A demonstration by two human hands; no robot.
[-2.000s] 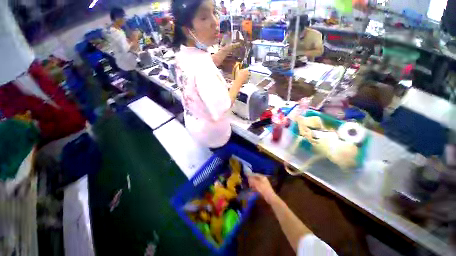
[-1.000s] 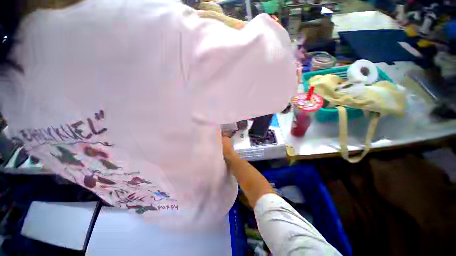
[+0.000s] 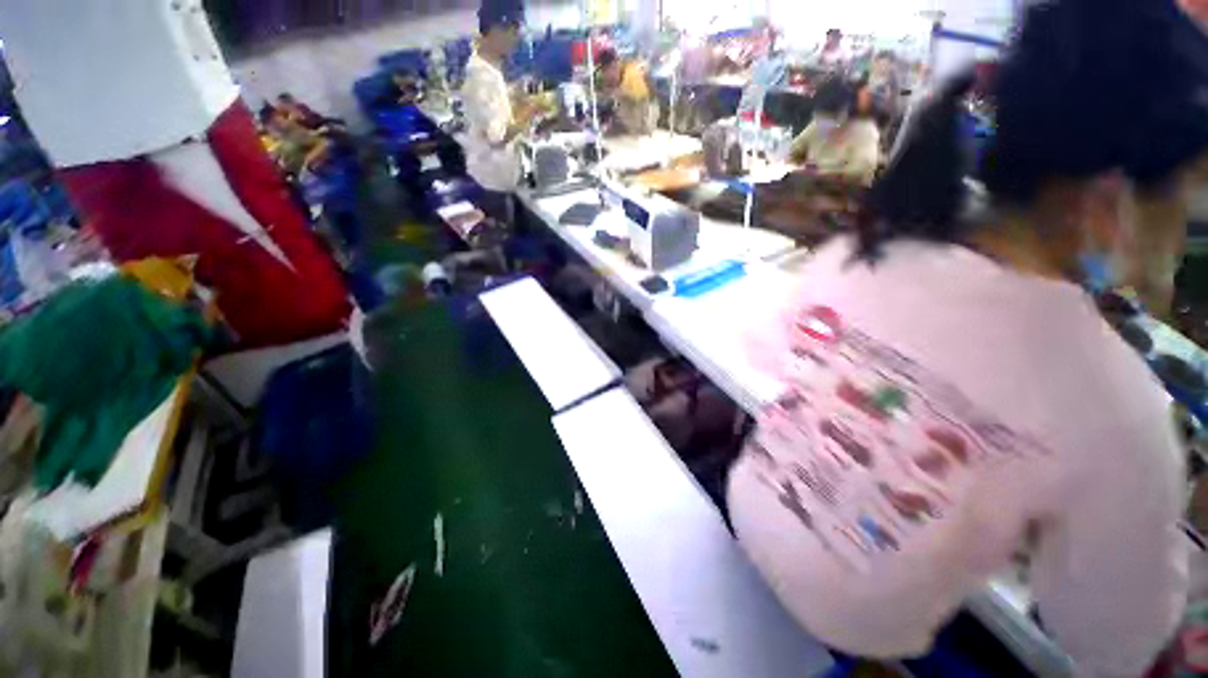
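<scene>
Neither of my hands is in the picture. Nearest in front of me, at the right, a person in a pale pink printed shirt (image 3: 914, 464) stands with their back turned to me. Close beside them a long white bench (image 3: 669, 530) runs away over the green floor. A second white bench top (image 3: 546, 342) lies beyond it in line. A small blue part shows under the person's shirt at the lower edge; what it belongs to is hidden.
A white sewing table (image 3: 722, 325) with a grey-white machine (image 3: 656, 232) runs along the right. Green fabric (image 3: 100, 364) lies on a table at the left, near red cloth (image 3: 252, 219). Scraps lie on the green floor (image 3: 477, 530). Another person (image 3: 490, 113) stands far back.
The view has swung left and back from the person in pink, who now stands at the right. My left or right arm, seen reaching forward before, is out of view, as is the teal basket.
</scene>
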